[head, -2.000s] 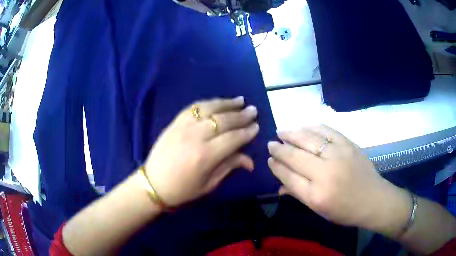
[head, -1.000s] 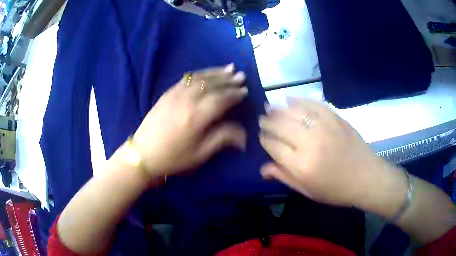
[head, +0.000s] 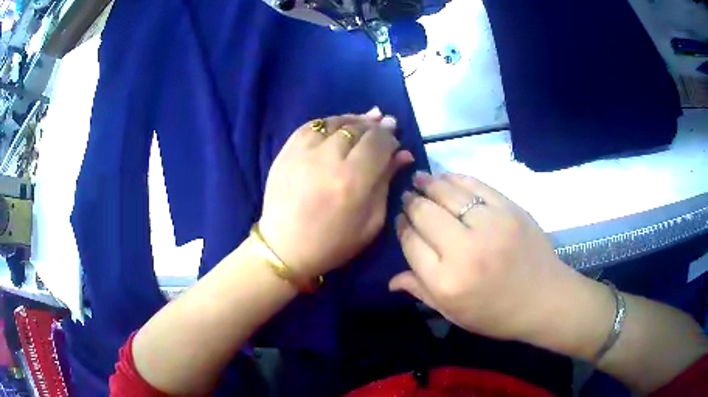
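Note:
A large dark blue garment panel lies on the machine table and hangs over its front edge. Its right-hand edge runs up to the metal presser foot at top centre. My left hand holds the panel from above, thumb drawn in near the fingers, close to the edge. My right hand is on the panel's edge just below and right of it, fingertips on the cloth and thumb apart. The cloth under both palms is hidden.
A dark blue stack of cut pieces lies right of the foot. A pale measuring scale follows the table's front edge. A red basket is at lower left. Small dark tools lie at far right.
Both hands moved up towards the foot from their place two seconds ago. The left thumb has drawn in to its fingers. The cloth at left has shifted and shows a wider gap.

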